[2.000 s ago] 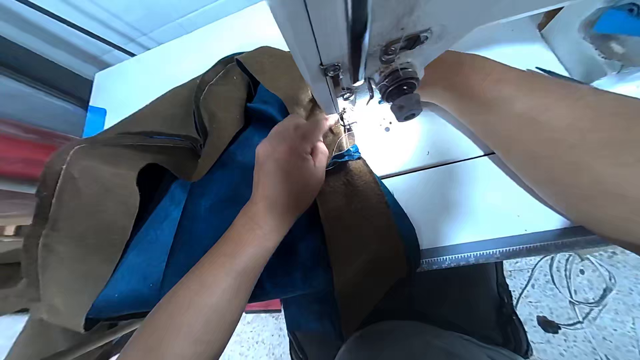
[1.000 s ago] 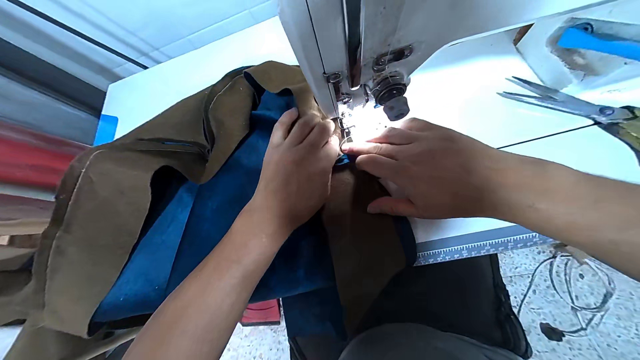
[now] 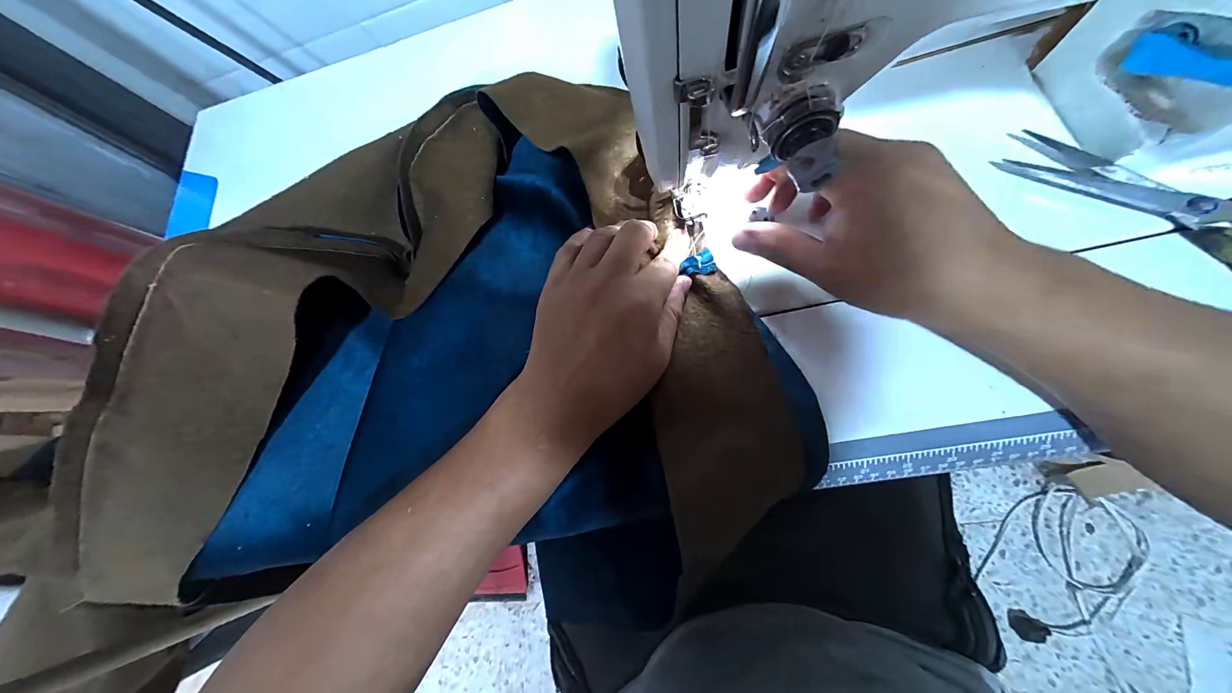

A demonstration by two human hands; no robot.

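Brown and blue fabric (image 3: 462, 318) lies bunched across the sewing machine table, its right end under the needle area of the white sewing machine (image 3: 731, 87). My left hand (image 3: 616, 308) rests on the fabric just left of the presser foot (image 3: 685, 207), fingertips pressing the brown layer. A small gathered blue piece (image 3: 699, 263) sits beside its fingertips. My right hand (image 3: 857, 221) is raised right of the needle, by the round dial of the machine, thumb and fingers apart. Strong lamp light washes out the spot at its fingertips, but nothing shows held in it.
Metal scissors (image 3: 1107, 183) lie with blades spread at the right of the table. A measuring tape strip (image 3: 962, 452) runs along the front edge. Blue tape (image 3: 191, 202) marks the left edge. A coiled cable (image 3: 1078, 558) lies on the floor.
My right hand came from behind the machine head to the fabric by the needle, then lifted off to the right. My left hand stays on the fabric. The scissors came into view on the table.
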